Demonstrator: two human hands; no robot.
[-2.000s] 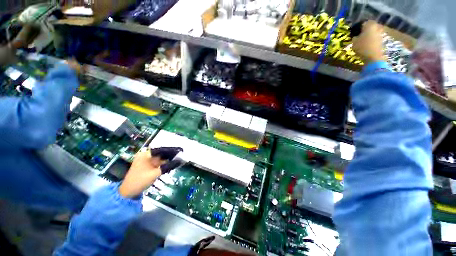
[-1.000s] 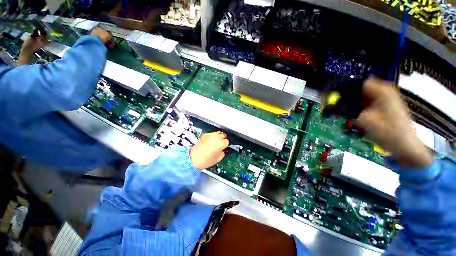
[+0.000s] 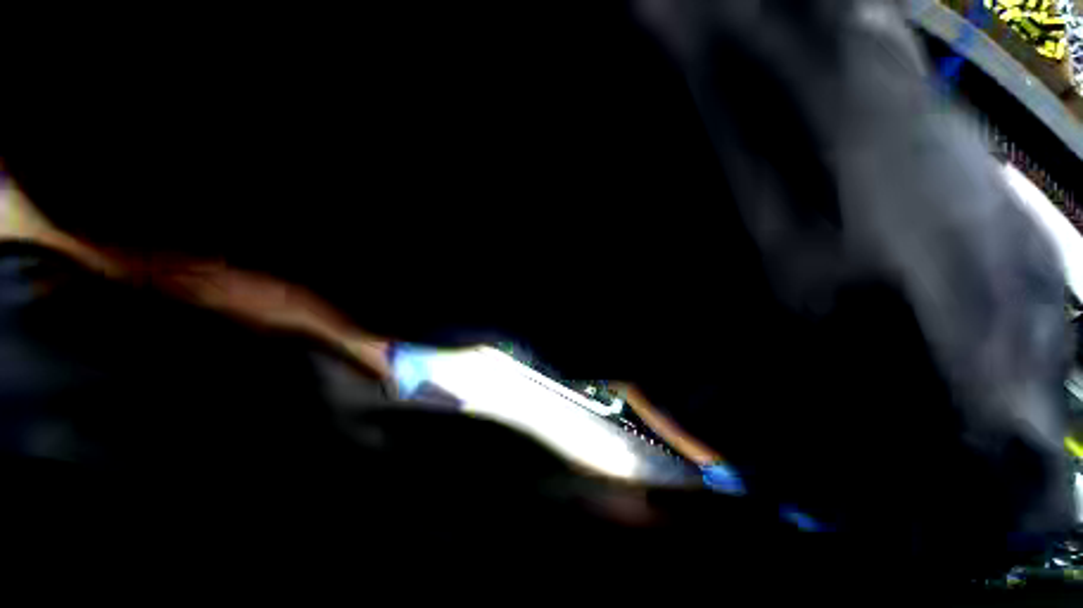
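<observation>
A large dark, blurred shape covers most of the view and hides nearly all of the boards. A strip of the bright metal bench edge (image 3: 540,413) shows through a gap, with a thin sliver of green circuit board (image 3: 590,390) beside it. A skin-toned strip with blue beside it lies left of the gap, and a smaller one lies to its right. These may be parts of hands or wrists with sleeves, but whose they are cannot be told. No fingers or held part can be made out.
Yellow components (image 3: 1031,24) show at the top right corner behind the grey shelf edge (image 3: 1009,62). A bit of blue cord (image 3: 952,65) hangs near them. A pale curved strip lies at the right rim. A grey blur crosses the right side.
The dark shape now covers the boards, bins, heatsinks and neighbouring worker that showed before. My left hand over the board and my raised right hand can no longer be made out clearly.
</observation>
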